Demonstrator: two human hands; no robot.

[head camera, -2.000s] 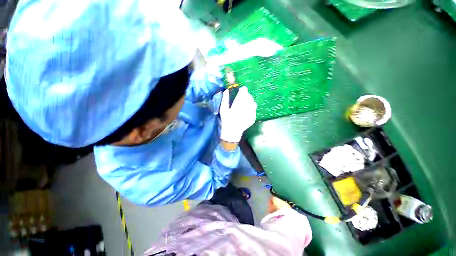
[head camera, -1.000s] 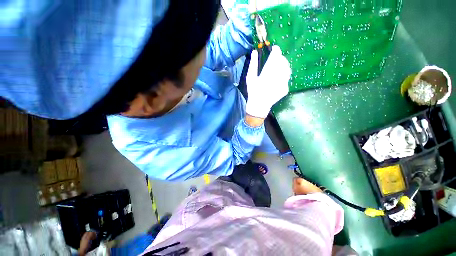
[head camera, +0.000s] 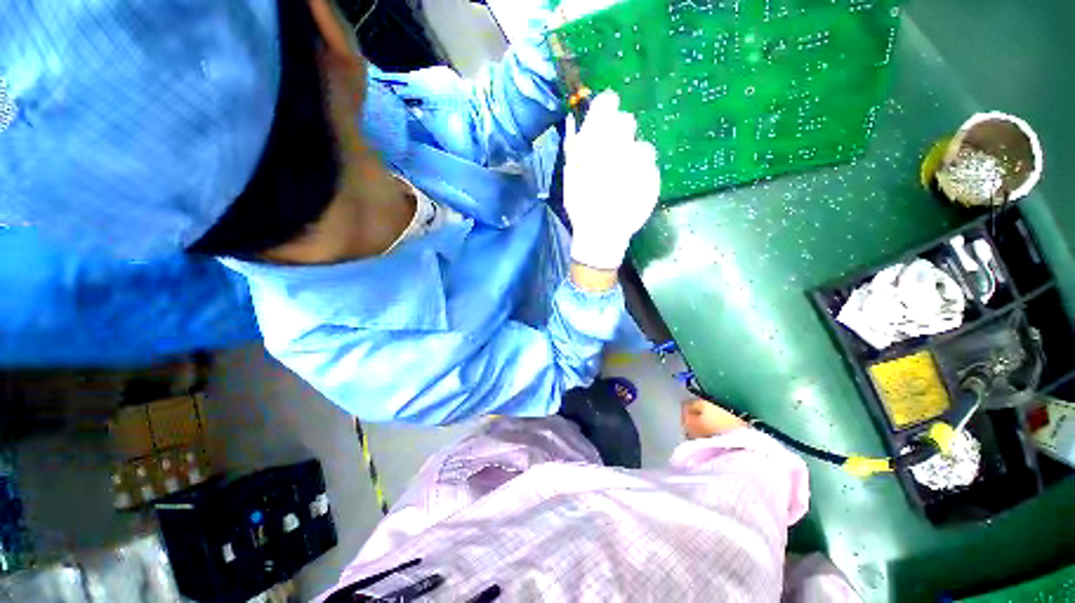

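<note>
My right hand (head camera: 711, 418) shows small at the bench edge, partly covered by my pink sleeve, beside the black iron cord (head camera: 784, 438). Its fingers are too hidden to tell whether it holds anything. My left hand is not in view. A seated worker in blue holds a large green circuit board (head camera: 754, 88), dotted side up and tilted. That worker's white-gloved hand (head camera: 611, 183) grips side cutters (head camera: 575, 99) with orange parts at the board's left edge. The cutter tips are hard to make out.
On the green mat (head camera: 731, 295) lie small scattered clippings. A scrap tub (head camera: 1023, 130) stands above a black compartment tray (head camera: 851, 353) with a yellow sponge (head camera: 908, 390), crumpled white material (head camera: 902, 300) and a bottle (head camera: 1057, 430). Black crates (head camera: 248, 524) stand on the floor at lower left.
The view has shifted and come closer since the first frame. The worker's head has moved left, and the board and gloved hand sit slightly further left than a second ago. My right hand stays by the cord.
</note>
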